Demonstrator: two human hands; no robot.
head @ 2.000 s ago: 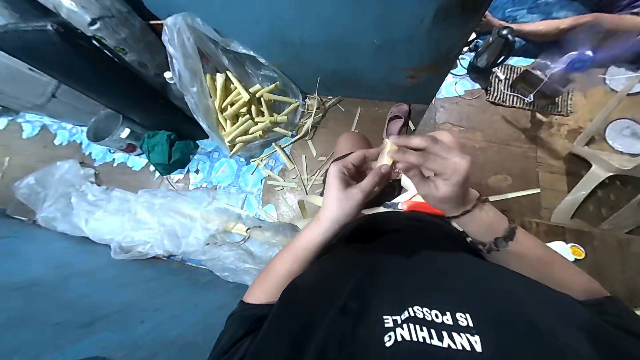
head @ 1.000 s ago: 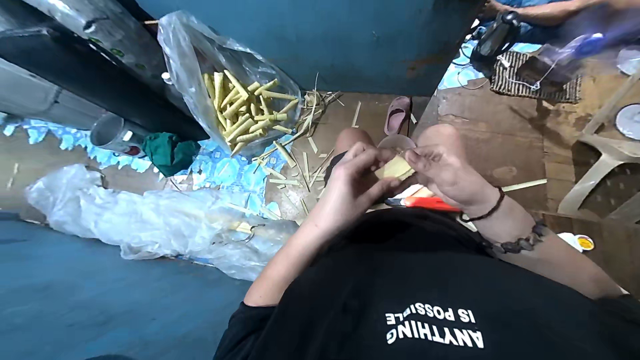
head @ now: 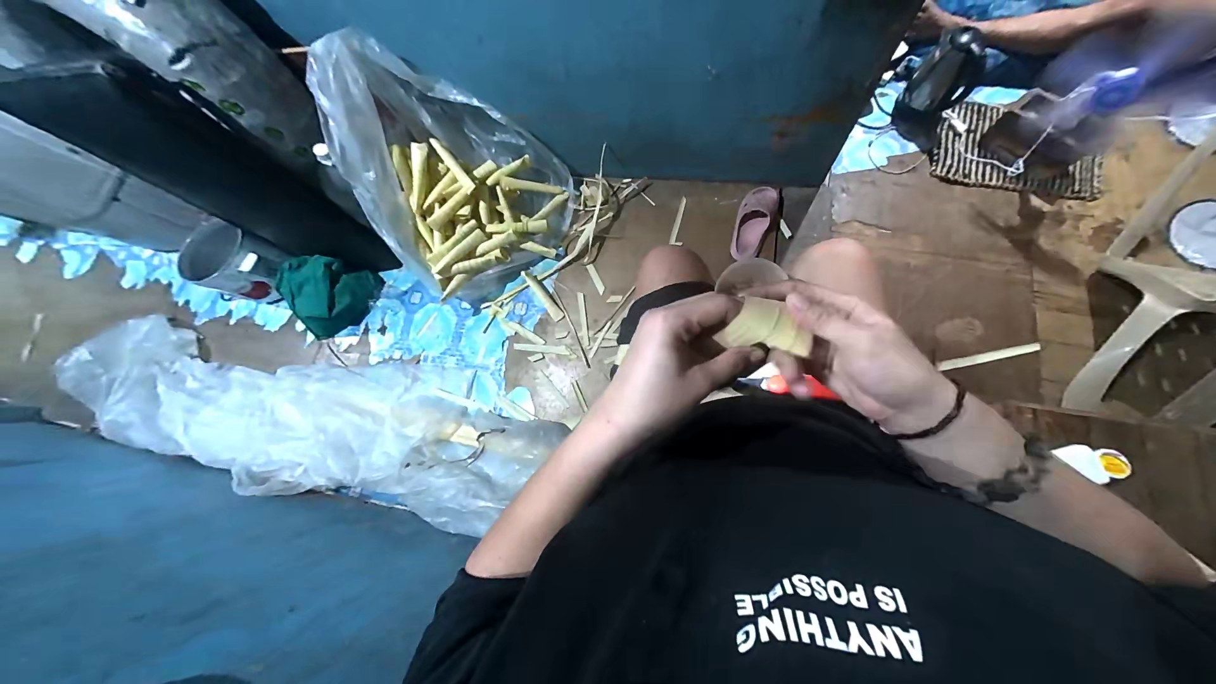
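Observation:
Above my lap, a pale yellow-green strip of leaf (head: 766, 326) is held between both hands, bent or folded with overlapping parts. My left hand (head: 674, 351) pinches its left end between thumb and fingers. The fingers of my right hand (head: 850, 347) grip its right end. Just beyond the hands, a round translucent container (head: 750, 275) sits between my knees, partly covered by them. Under my hands a red-orange object (head: 803, 386) lies on my lap, mostly hidden. To the left, a clear plastic bag (head: 356, 123) holds several rolled leaf cones (head: 456, 242).
Leaf scraps (head: 579, 323) litter the floor by a pink clog (head: 757, 223). A crumpled plastic sheet (head: 285, 413) lies at left, near a green cloth (head: 328, 294) and a clear tub (head: 214, 256). A plastic chair (head: 1135, 285) stands right. Another person's arm (head: 1054, 28) shows at top right.
The leaf piece looked like a small, narrow roll between my fingertips two seconds ago; now it shows wider and flatter. My right hand has turned, with its palm side more in view.

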